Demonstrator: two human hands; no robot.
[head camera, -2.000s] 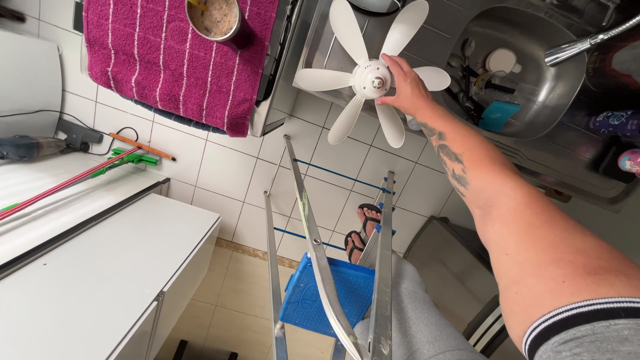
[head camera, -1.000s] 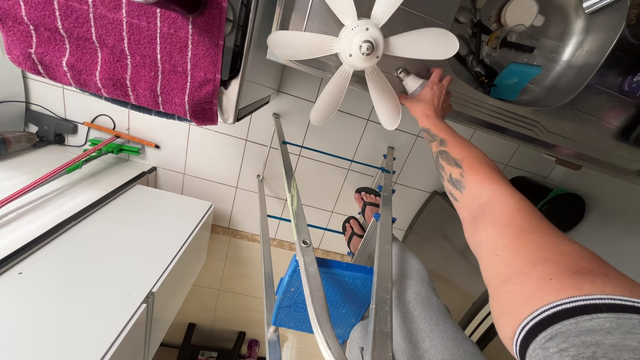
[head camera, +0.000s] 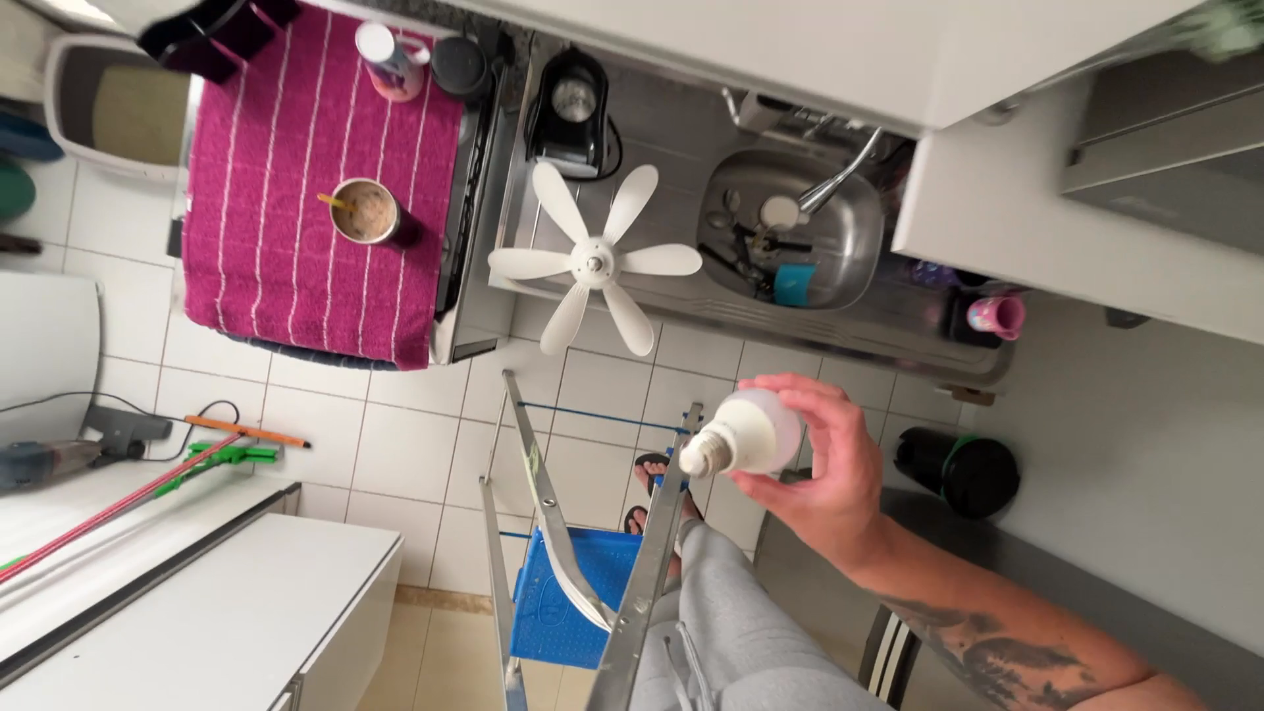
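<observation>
My right hand (head camera: 829, 464) holds a white light bulb (head camera: 758, 431) by its round end, with the metal screw base pointing left. The bulb is above the top of a metal stepladder (head camera: 647, 583) that has a blue plastic step (head camera: 578, 597). Up and to the left of the hand, a white six-bladed fan (head camera: 594, 263) shows a small metal tip at its hub, and no hand touches it. What carries the fan is hidden. My left hand is out of view.
A steel sink (head camera: 839, 267) holds dishes and a blue item. Left of the counter, a cup (head camera: 365, 211) stands on a striped magenta towel (head camera: 267, 286). White cabinets (head camera: 918, 39) overhang the upper right. A squeegee and broom (head camera: 212, 452) lie at left; a black bin (head camera: 956, 472) is at right.
My right hand was at the fan's hub, then beside its blades with the bulb; now it is lower right, away from the fan, still holding the bulb. The view has widened.
</observation>
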